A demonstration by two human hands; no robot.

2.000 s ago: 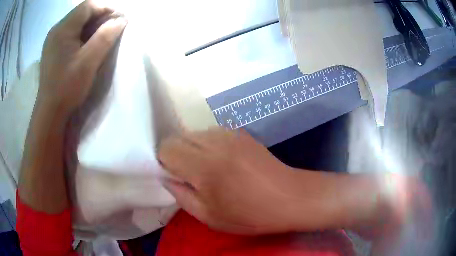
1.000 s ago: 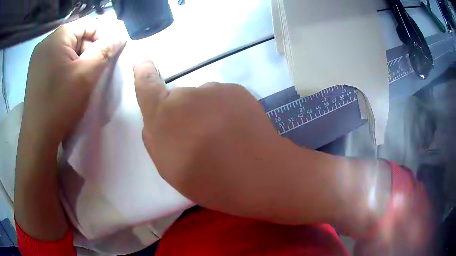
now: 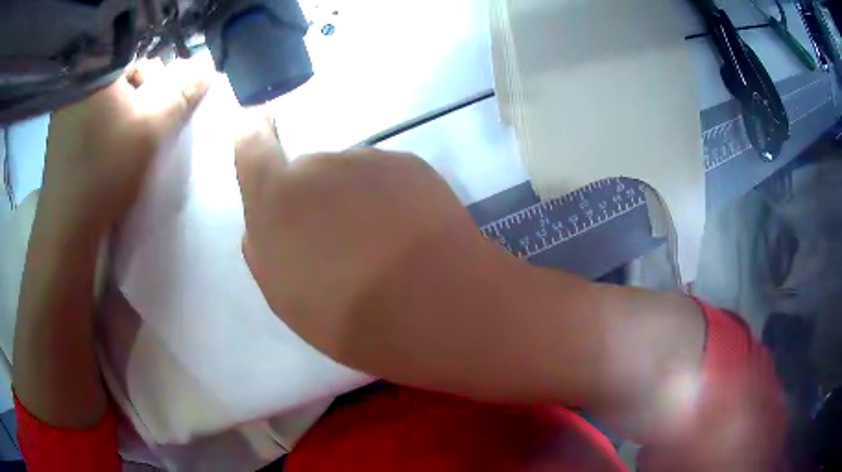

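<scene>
A large cream-white fabric panel (image 3: 198, 304) runs from under the sewing machine head (image 3: 83, 46) down towards my lap. My left hand (image 3: 115, 138) is at the upper left, its fingertips pinching the panel's top edge near the needle area, washed out by glare. My right hand (image 3: 360, 249) lies over the panel's right edge with its fingers pointing up to just below the blue-grey cylindrical lamp part (image 3: 268, 69). Its fingertips press on the fabric near the glare. The needle and presser foot cannot be made out.
A stack of cream cut pieces (image 3: 600, 92) lies at right over the printed ruler scale (image 3: 563, 221). Black-handled scissors (image 3: 748, 88) and a thin greenish tool (image 3: 792, 41) lie at the far right. Blurred, plastic-like material (image 3: 748, 240) sits below the table edge at right.
The machine head has come into view above my hands since the earliest frame. My right hand has moved up along the panel to near the machine head. My left hand still pinches the top edge.
</scene>
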